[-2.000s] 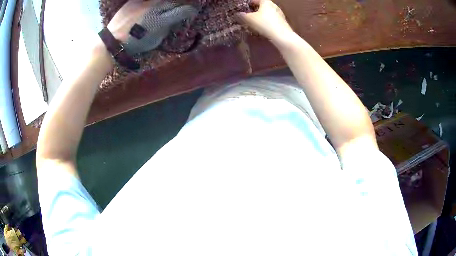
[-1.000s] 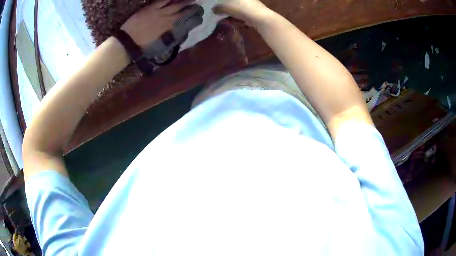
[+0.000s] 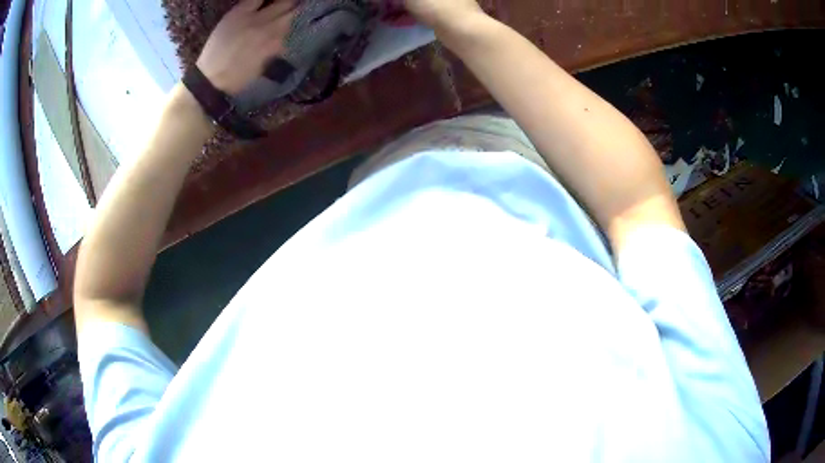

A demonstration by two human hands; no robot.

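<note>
Dark brown, pile-like fabric plies (image 3: pixel 192 20) lie at the top left on the red-brown table. My left hand (image 3: pixel 285 54), in a partial grey mesh glove with a dark wrist strap, lies over them; its fingertips are partly hidden. My right hand (image 3: pixel 441 13) is at the top edge beside the left one, its fingers partly cut off and blurred. A white piece, paper or a white-topped ply (image 3: pixel 393 47), shows under and between my hands. I cannot tell whether either hand grips it.
White sheets (image 3: pixel 113 81) with long narrow grey shapes lie at the far left. The table's front edge (image 3: pixel 262 176) curves before my body. A cardboard box (image 3: pixel 751 212) and paper scraps (image 3: pixel 715 161) are at the right, below table level, by the dark green floor.
Two seconds ago both hands were on brown plies, with no white piece between them. The white piece appeared one second ago and now shows lower beside the left hand. The left hand has shifted slightly left.
</note>
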